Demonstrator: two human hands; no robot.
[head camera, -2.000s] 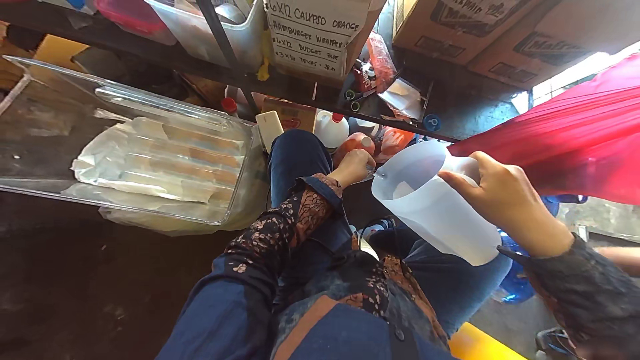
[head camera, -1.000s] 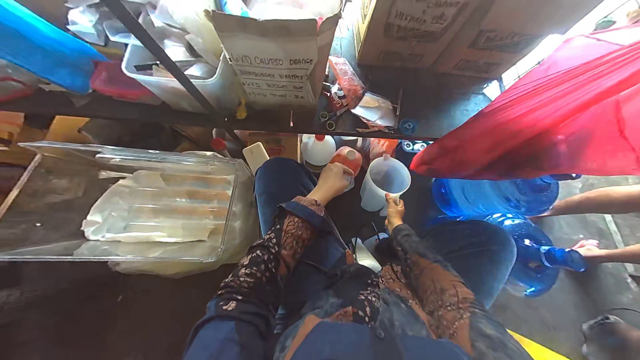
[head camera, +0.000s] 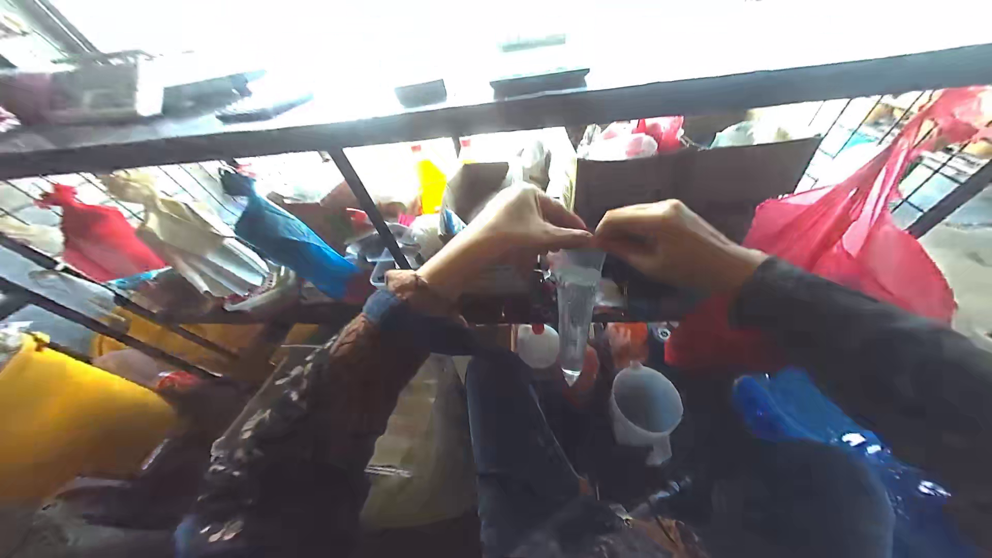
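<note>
Both hands are raised side by side at the centre, fingertips nearly touching. Between them hangs a narrow clear plastic bag (head camera: 577, 310) with what looks like clear liquid in it, tapering to a point. My left hand (head camera: 515, 225) pinches its top edge from the left, and my right hand (head camera: 659, 236) pinches it from the right. Below and to the right, a translucent white plastic pitcher (head camera: 647, 407) stands with its mouth up and its handle towards me. A round white container (head camera: 537, 346) with a red cap is behind the bag, low down.
A dark metal shelf rail (head camera: 465, 116) crosses above the hands. Red (head camera: 101, 232), cream and blue plastic bags hang at left, a large red plastic bag (head camera: 860, 232) at right. A yellow container (head camera: 70, 418) is at lower left, blue water bottles (head camera: 837, 434) at lower right, a cardboard box (head camera: 697, 182) behind.
The view has tilted up strongly. My right hand has let go of the pitcher, which it held before. Both hands have risen and now hold the clear bag between them.
</note>
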